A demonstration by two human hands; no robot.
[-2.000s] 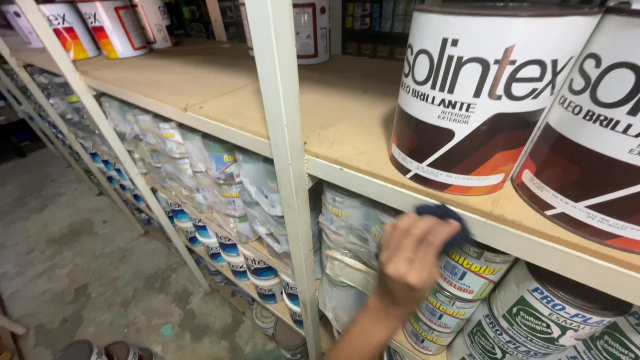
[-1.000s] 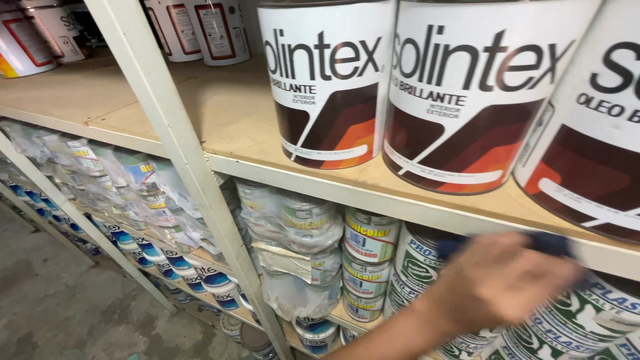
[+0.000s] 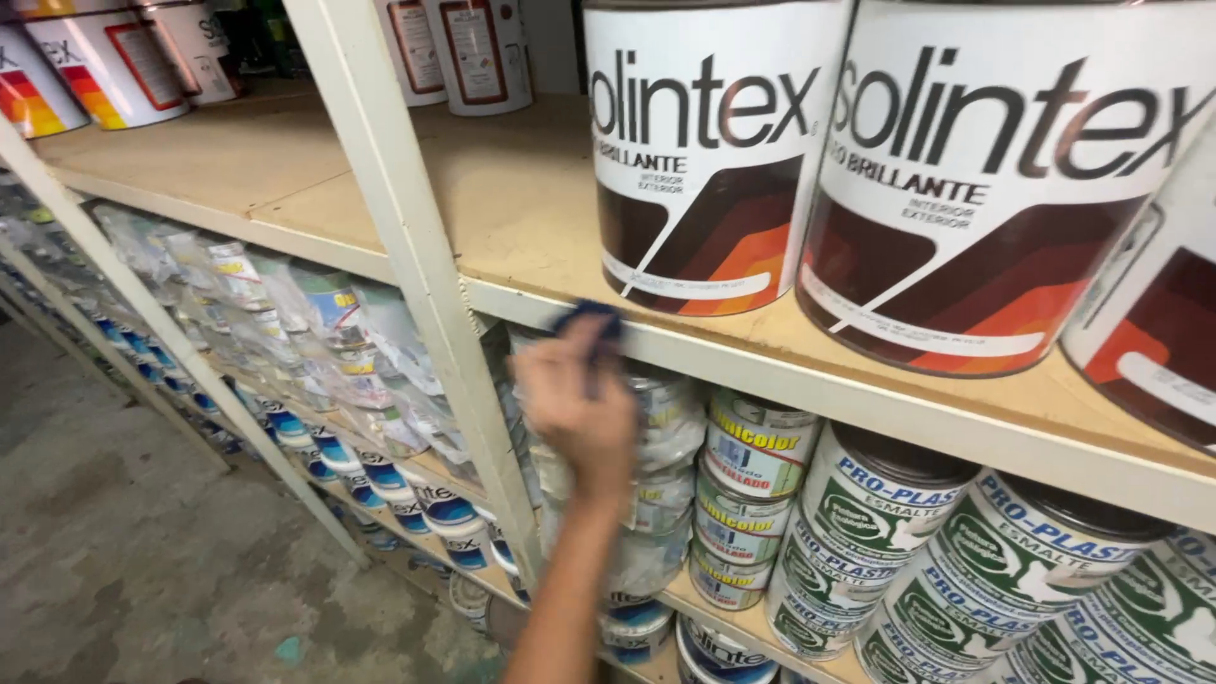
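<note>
My left hand [image 3: 575, 404], blurred, reaches up from the bottom of the head view. Its fingers are closed on a dark blue cloth [image 3: 594, 331], which lies against the pale metal front edge of the shelf [image 3: 760, 366], just right of an upright post [image 3: 404, 199]. Above and to the right of the cloth, a large Solintex paint can [image 3: 698, 190] stands on the tan board, beside a second such can [image 3: 940, 218]. Plastic-wrapped cans [image 3: 660, 494] are on the lower level behind my hand. My right hand is out of view.
Small Unicolor cans [image 3: 760, 446] and Pro-Plast enamel cans [image 3: 879, 503] are stacked under the edge at right. Wrapped cans [image 3: 332, 313] fill the bay left of the post. More paint cans [image 3: 480, 57] stand farther back. A concrete floor [image 3: 285, 589] shows at lower left.
My left hand and the cloth moved right along the shelf edge between the two earlier frames, then back left to near the post. The view has shifted too.
</note>
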